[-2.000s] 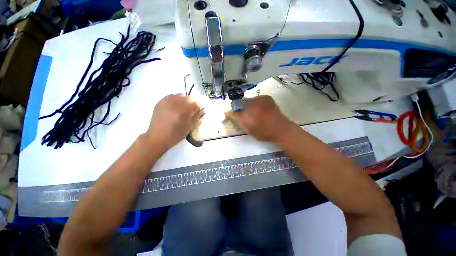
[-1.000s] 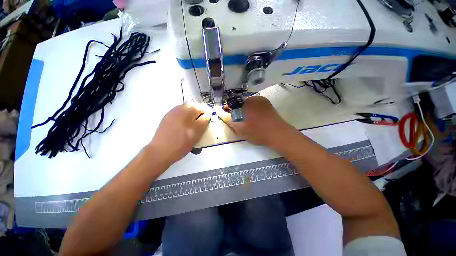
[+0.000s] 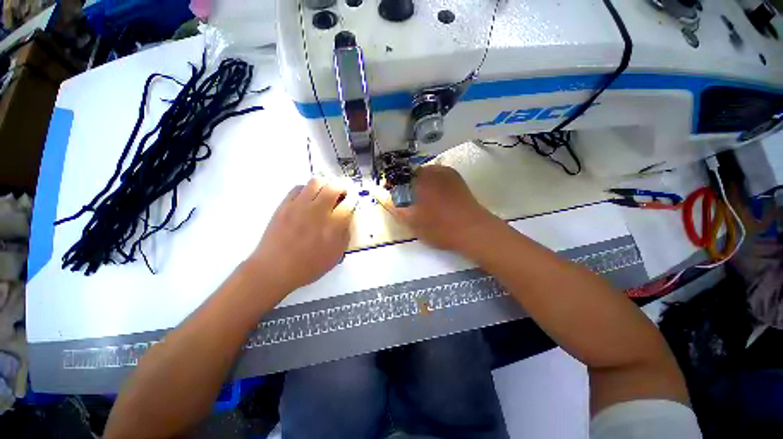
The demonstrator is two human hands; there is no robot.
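Observation:
My left hand [image 3: 311, 230] lies on the bed just left of the needle area, fingertips at the lit spot. My right hand [image 3: 440, 208] is right of the presser foot [image 3: 367, 186], its fingers partly behind a small metal part. A small dark bit of cord [image 3: 364, 194] shows under the foot between the hands. Most of the piece is hidden by the fingers, so how each hand grips it is unclear. A loose bundle of dark cords [image 3: 159, 163] lies on the table at the left.
The white sewing machine head [image 3: 532, 51] stands across the back. Dark loops [image 3: 554, 147] lie under its arm. Snips [image 3: 644, 199] and orange-red scissors handles [image 3: 700, 219] lie at the right. A grey ruler scale [image 3: 369, 313] runs along the front edge.
Both hands have closed in toward the presser foot since the oldest frame, and a dark bit now shows between them. The left hand lies flatter. The view has shifted slightly.

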